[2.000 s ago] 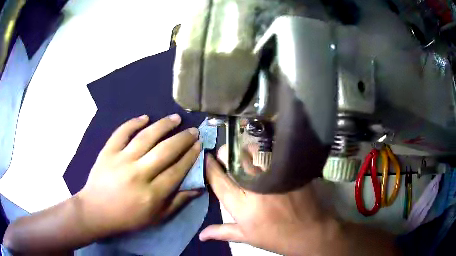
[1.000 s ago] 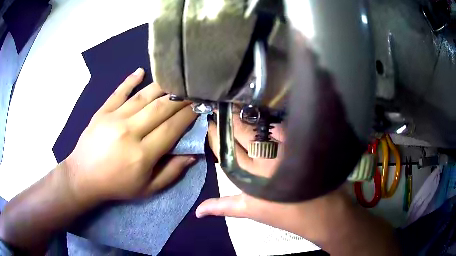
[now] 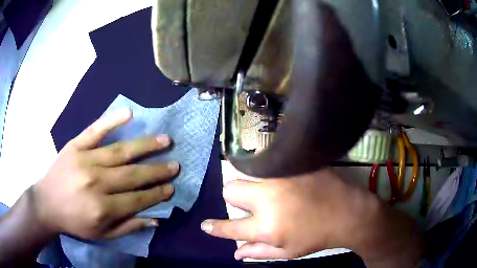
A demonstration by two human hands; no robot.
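A dark navy-purple fabric panel point(image 3: 123, 68) lies flat on the white table, running under the machine head. A pale blue-grey piece point(image 3: 194, 123) lies on it, its upper right corner close to the presser foot area. My left hand point(image 3: 104, 180) rests flat on this piece with fingers spread. My right hand point(image 3: 293, 214) is below the machine head, palm down, one fingertip over the dark panel's right edge. Nothing shows in its grip. The grey-cream machine head point(image 3: 219, 42) and a blurred dark curved part point(image 3: 329, 99) hide the needle area partly.
Red scissor handle point(image 3: 391, 183) and orange-yellow handle point(image 3: 408, 167) lie right of the machine, beside thin snips-like tools point(image 3: 426, 191). A ribbed cream knob point(image 3: 371, 145) is above my right wrist. Pale strips point(image 3: 444, 199) are at the right. More dark fabric point(image 3: 26, 21) lies at upper left.
My left hand has moved down and left, uncovering the pale piece's upper part. My right hand has moved down from beside the needle, its fingers now more curled. The view has shifted slightly.
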